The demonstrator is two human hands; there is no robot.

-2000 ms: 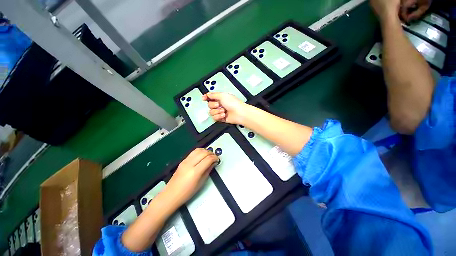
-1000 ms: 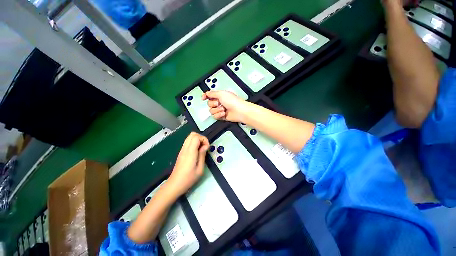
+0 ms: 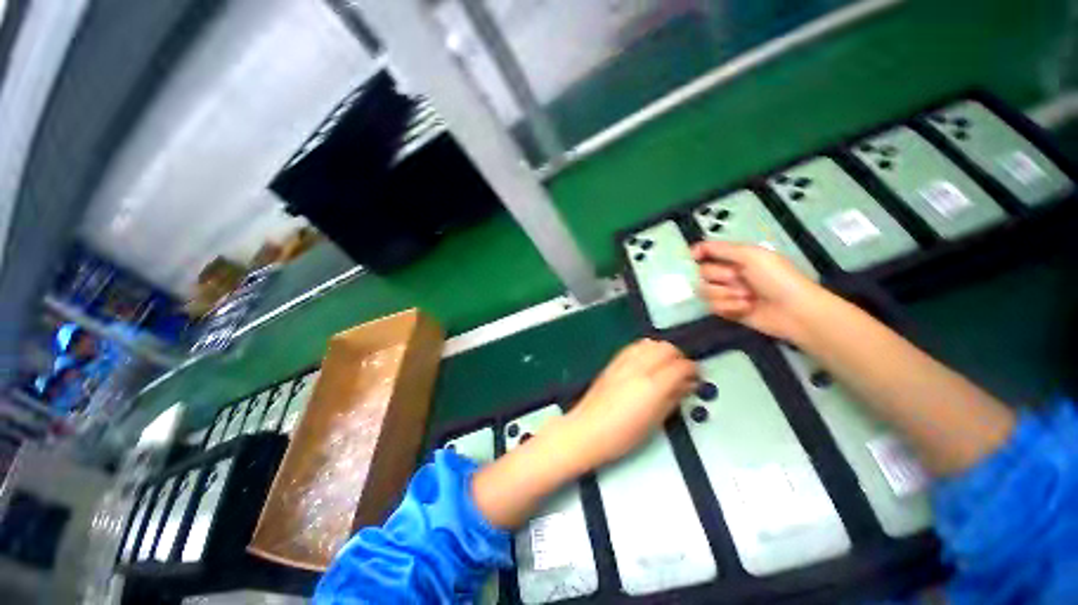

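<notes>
A black foam tray (image 3: 697, 508) nearest me holds several pale green phone back covers side by side, lens corners away from me. My left hand (image 3: 638, 394) is over the upper end of one cover (image 3: 654, 520), fingertips bent together beside the dark lenses of the cover (image 3: 762, 473) to its right. My right hand (image 3: 757, 287) is raised near the left end of the farther tray (image 3: 881, 281), thumb and finger together. No piece shows clearly in either hand; its fingers hide whether something tiny is pinched.
An open carton (image 3: 414, 390) with shiny clear scraps stands left of the near tray. More trays of green covers (image 3: 201, 508) are beyond it. A grey-white post (image 3: 502, 154) rises from the rail of the green belt (image 3: 591, 213). Black tray stacks (image 3: 378, 177) stand behind.
The view has turned left, so everything sits further right and the neighbour's arm is out of view. My left hand is back close to the lenses after lifting off. My right hand keeps its pinched pose.
</notes>
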